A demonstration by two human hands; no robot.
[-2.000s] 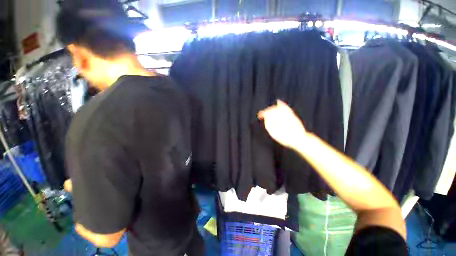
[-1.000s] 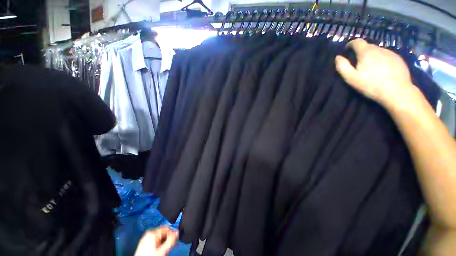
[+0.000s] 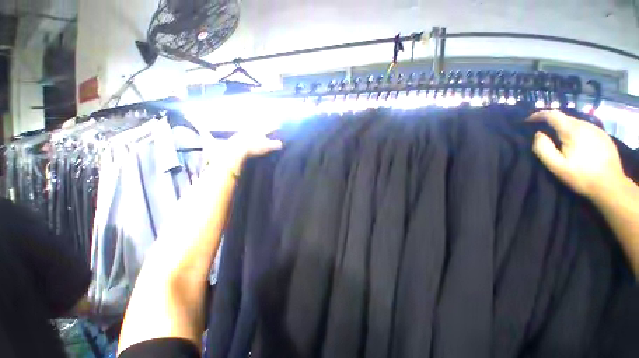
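Note:
A dense row of black garments [image 3: 392, 231] hangs on black hangers [image 3: 448, 89] from an overhead rail and fills the middle and right. My left hand [image 3: 258, 145] is at the top left end of the row, at shoulder height of the garments, partly washed out by glare. My right hand [image 3: 576, 150] is at the top right of the row, thumb apart from the fingers, fingertips against or behind the garment shoulders. Whether either hand grips cloth or a hanger cannot be told.
White and pale grey-blue shirts [image 3: 133, 203] hang at the left, with bagged garments [image 3: 42, 178] beyond. A person in dark clothes [image 3: 35, 273] is at the left edge. A fan [image 3: 195, 28] is above. An empty hanger [image 3: 239, 74] hangs from a bar.
My left hand has risen from low beside the garments to their upper left end. My right hand stays at the upper right. The view has tilted up, showing the fan and more of the rail.

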